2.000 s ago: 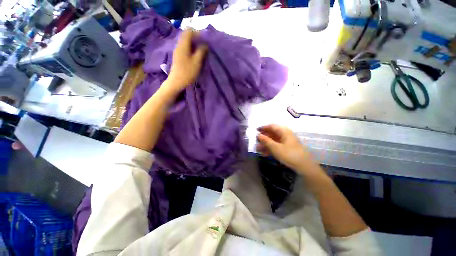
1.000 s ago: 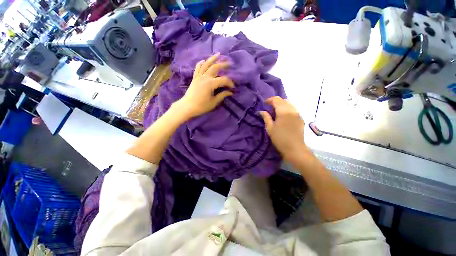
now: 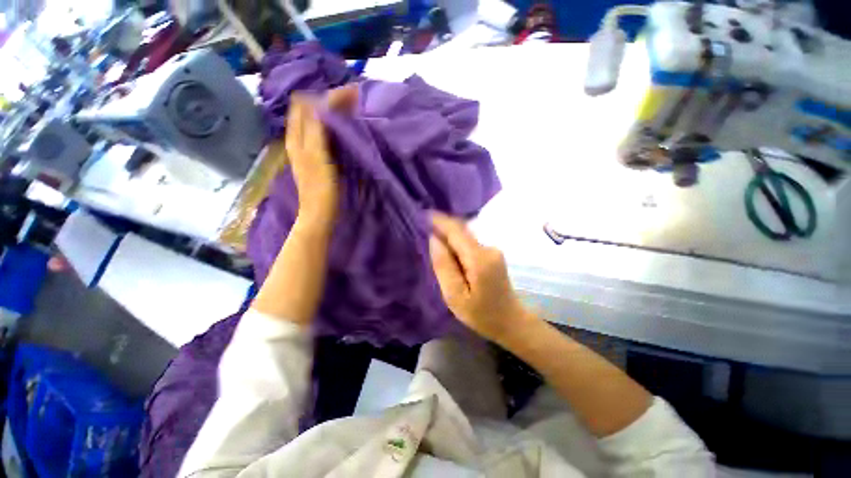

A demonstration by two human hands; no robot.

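Note:
A large crumpled purple garment piece [image 3: 383,271] lies over the left part of the white machine table and hangs over its front edge. My left hand [image 3: 313,154] is on the upper left of the cloth, blurred, with cloth between thumb and fingers. My right hand [image 3: 471,280] pinches the cloth at its right side. A stretch of cloth with darker lines runs taut between the two hands. The fingertips of both hands are partly hidden or blurred.
A white sewing machine head [image 3: 690,84] stands at the upper right. Green-handled scissors [image 3: 780,207] lie beside it. A thin dark strip [image 3: 644,248] lies near the table's front. A grey machine end [image 3: 198,110] is at left, blue crates [image 3: 79,411] below, and more purple cloth [image 3: 187,397] by my lap.
My left hand has moved up and left on the cloth. My right hand has moved slightly left and down. The cloth between them is pulled straighter.

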